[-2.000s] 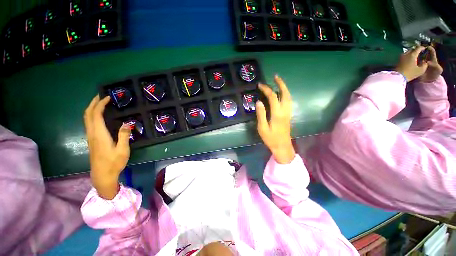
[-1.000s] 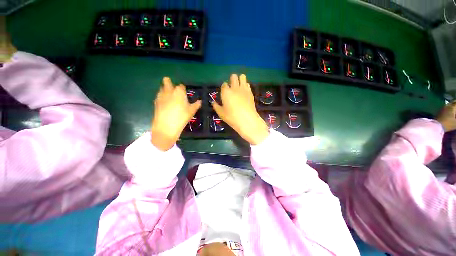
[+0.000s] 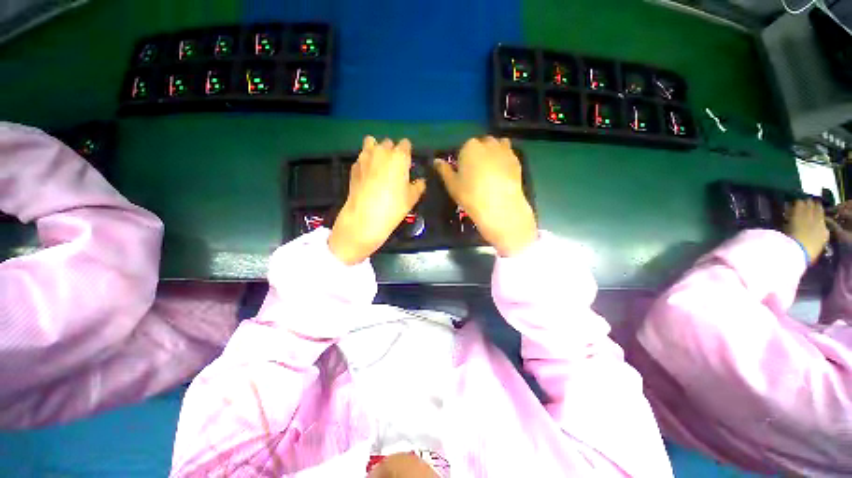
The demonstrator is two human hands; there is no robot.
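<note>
The near black compartment tray point(image 3: 314, 204) lies before me on the bench. Its top-left pocket looks dark and empty. Gauges with red marks show in the lower row, one gauge point(image 3: 414, 225) between my hands with a pale glare. My left hand point(image 3: 376, 198) is over the tray's left-middle part, fingers at the far row. My right hand point(image 3: 488, 191) is over its right part, fingers also at the far row. The hands hide several pockets, and whether either hand grips a gauge cannot be seen.
Filled trays lie farther off at left point(image 3: 229, 103) and right point(image 3: 598, 137), beside the blue mat point(image 3: 416, 65). A person's pink sleeve point(image 3: 75, 215) is at left. Another person's hand point(image 3: 806, 227) is at a dark tray at far right, near a pale equipment box point(image 3: 794, 65).
The view has shifted. Both hands have moved rightward along the near tray since a second ago. Two seconds ago they were at the tray's ends and its top-left pocket held a gauge.
</note>
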